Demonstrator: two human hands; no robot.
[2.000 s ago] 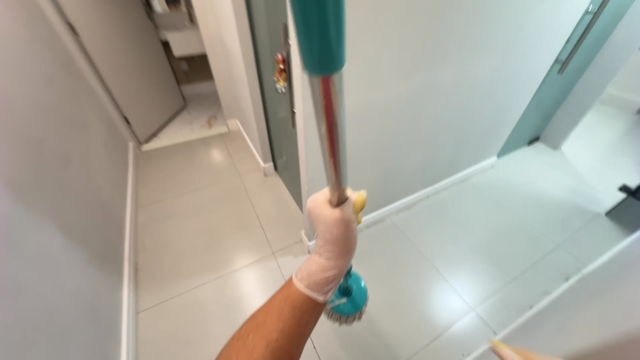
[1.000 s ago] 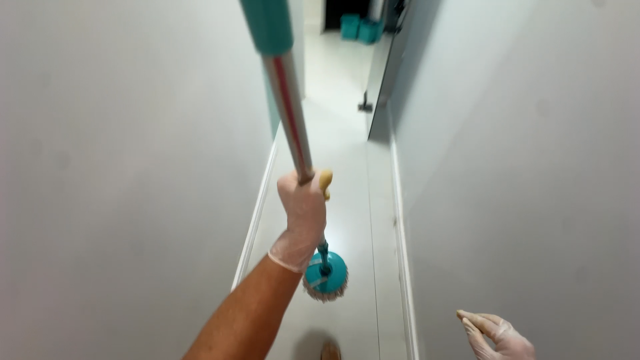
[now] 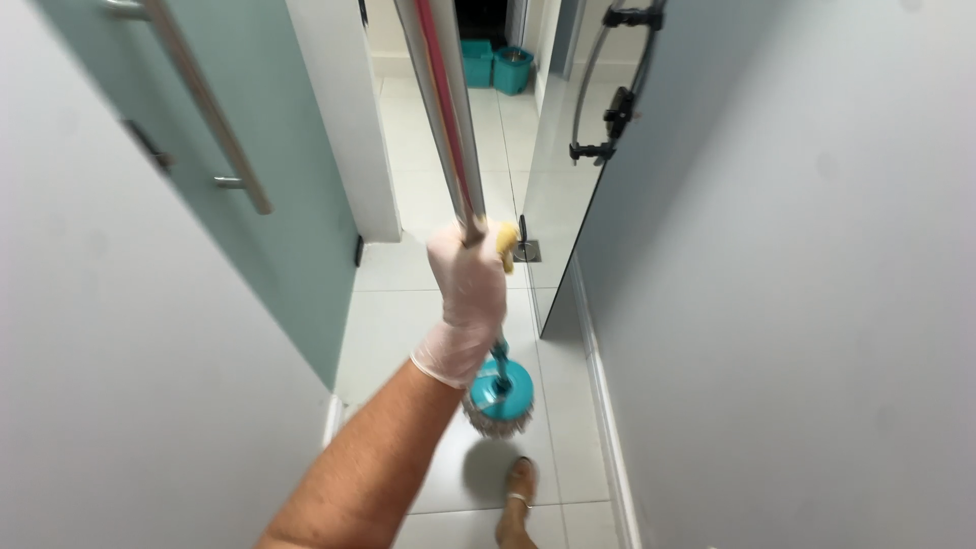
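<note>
My left hand (image 3: pixel 469 278), in a thin translucent glove, is closed around the metal handle (image 3: pixel 446 114) of a spin mop in the middle of the head view. A small yellow piece, perhaps a cloth or sponge, shows at the fingers of that hand. Below the hand, the mop's round teal head (image 3: pixel 502 389) with grey strands hangs over or rests on the pale tiles; contact cannot be told. My right hand is out of view.
A frosted glass door (image 3: pixel 305 198) with a metal bar handle stands left. On the right, a clear glass door (image 3: pixel 560 206) juts out from the grey wall (image 3: pixel 793 290). A floor drain (image 3: pixel 528 251) lies beside it. Teal buckets (image 3: pixel 512 72) stand farther ahead. A foot (image 3: pixel 521 480) shows below.
The view has turned and moved along the corridor toward the glass doors and buckets. My left hand keeps hold of the mop handle. My gloved right hand, seen a second ago at lower right, has left the view.
</note>
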